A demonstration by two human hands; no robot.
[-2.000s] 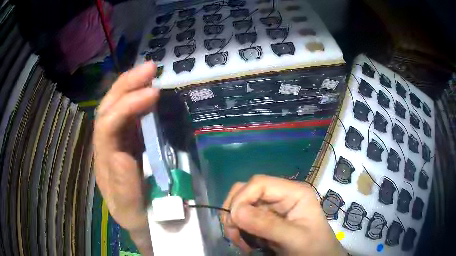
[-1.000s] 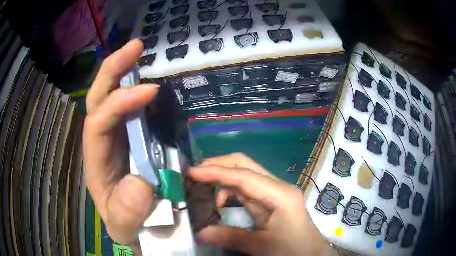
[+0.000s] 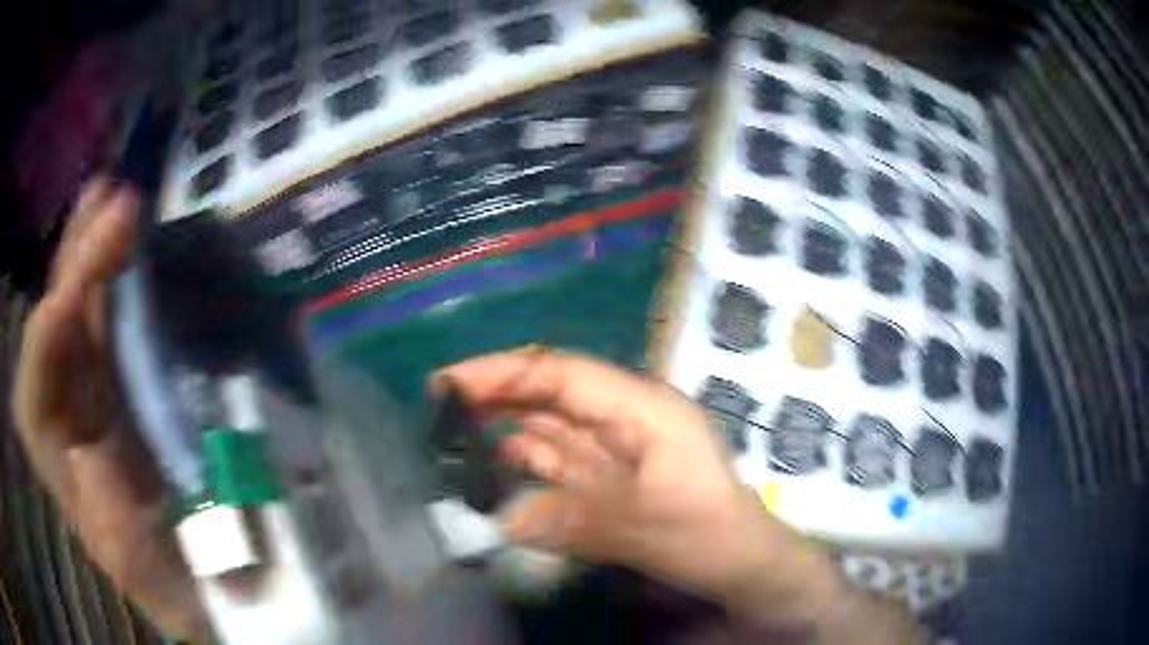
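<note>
The test fixture (image 3: 271,592) stands tilted at the lower left, blurred, with green tape (image 3: 240,466) above its white contact block (image 3: 217,539). My left hand (image 3: 82,403) is wrapped around the grey fixture lever (image 3: 149,365) at the left edge. My right hand (image 3: 617,466), right of the fixture, holds a dark speaker unit (image 3: 460,441) between thumb and fingers; blur hides its outline and leads. No lead shows at the contact block. The foam tray (image 3: 788,365) at right holds rows of black speakers and one tan empty pocket.
A stack of full trays (image 3: 416,189) stands at the back, with speakers in foam on top. A small white block (image 3: 466,529) lies below my right hand on the green mat (image 3: 504,315). Rows of cardboard-edged sheets (image 3: 1096,252) stand at the right; others show at the lower left.
The view has swung, shifting the fixture, trays and left hand leftward. The lead seen earlier at the contact block no longer shows there. My right hand is now farther from the fixture.
</note>
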